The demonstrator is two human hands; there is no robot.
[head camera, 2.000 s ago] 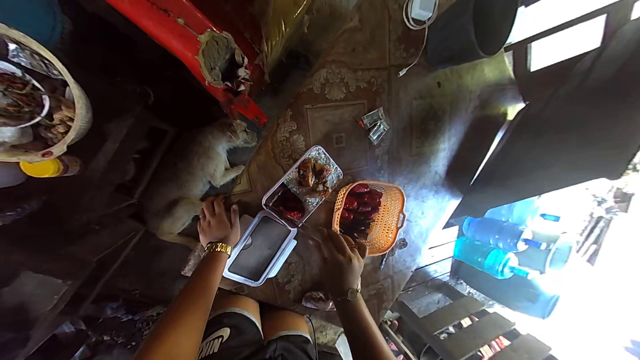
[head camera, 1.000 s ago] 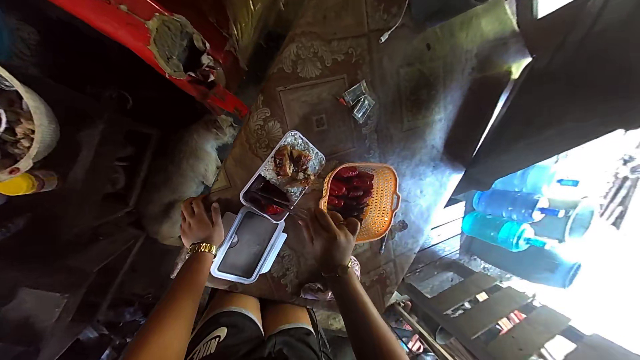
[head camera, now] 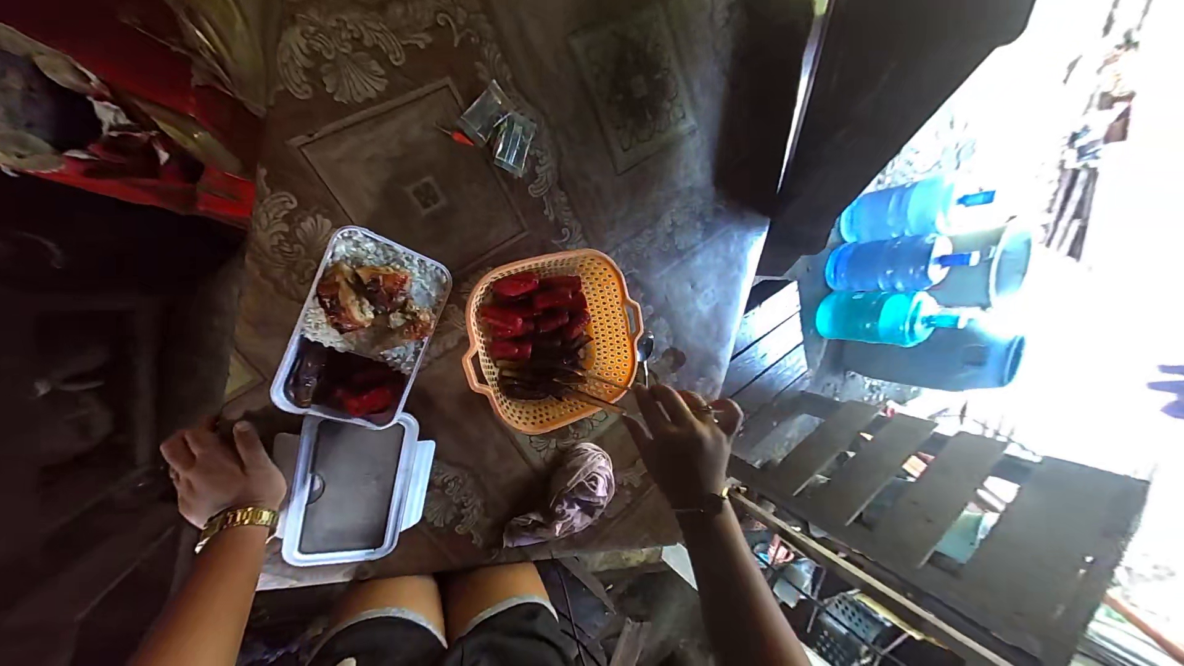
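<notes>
An orange plastic basket [head camera: 615,319] holds several red sausages [head camera: 546,314] and darker skewered pieces [head camera: 532,379]. My right hand [head camera: 680,435] is at its lower right, by the ends of thin wooden sticks [head camera: 592,398]; whether the fingers grip them is unclear. A spoon [head camera: 645,348] lies just beyond the basket's right rim. My left hand [head camera: 222,470], fingers apart, rests at the table's left edge, beside a lid [head camera: 351,490] with a white rim. Touching the lid, a clear plastic container [head camera: 437,277] holds rice, browned meat [head camera: 361,296] and red and dark pieces.
A crumpled cloth [head camera: 573,490] lies near the front edge of the patterned table cover [head camera: 416,185]. Small plastic packets [head camera: 499,129] lie farther back. Slatted wood [head camera: 897,481] and blue water bottles [head camera: 888,264] are at the right, a torn red item [head camera: 222,194] at the left.
My right hand has moved from the basket's lower left side to its lower right, by the stick ends. My left hand stays by the lid. The view has shifted closer.
</notes>
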